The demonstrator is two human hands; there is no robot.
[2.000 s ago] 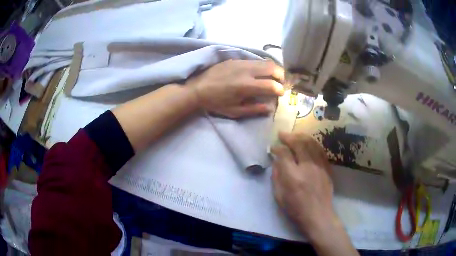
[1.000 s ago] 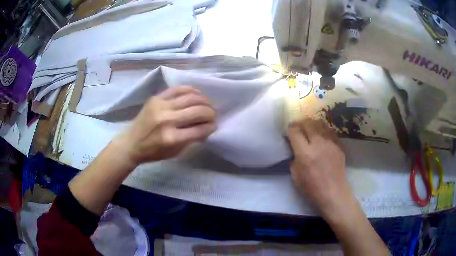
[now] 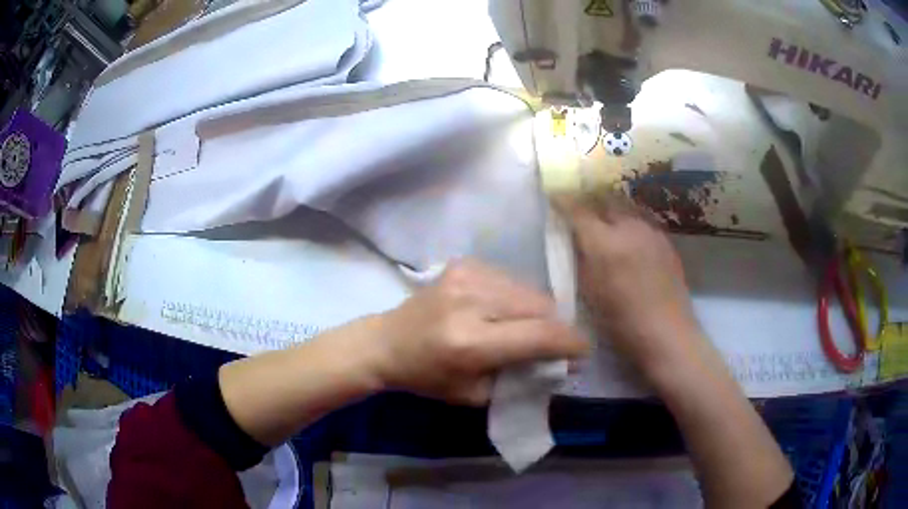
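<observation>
A pale grey-white cloth panel (image 3: 428,189) with a tan edge lies on the table, its wide end beside the needle area of the sewing machine (image 3: 567,50). A narrow whitish strip (image 3: 523,427) runs along the panel's right edge; its end hangs below my left hand, over the table's front edge. My left hand (image 3: 478,328) is bare and closed on the strip near the panel's lower corner. My right hand (image 3: 627,268) is bare, right of the strip just below the needle; its fingertips are blurred, and its hold is unclear.
A stack of pale panels (image 3: 229,65) lies at the upper left. Scissors with red and yellow handles (image 3: 844,313) lie at the right. A purple box (image 3: 28,164) stands at the far left. More pale pieces (image 3: 428,487) lie below the table edge.
My left hand has moved right and down from over the panel to the strip's lower part. The panel's wide end is now spread flatter, and the strip's hanging end shows.
</observation>
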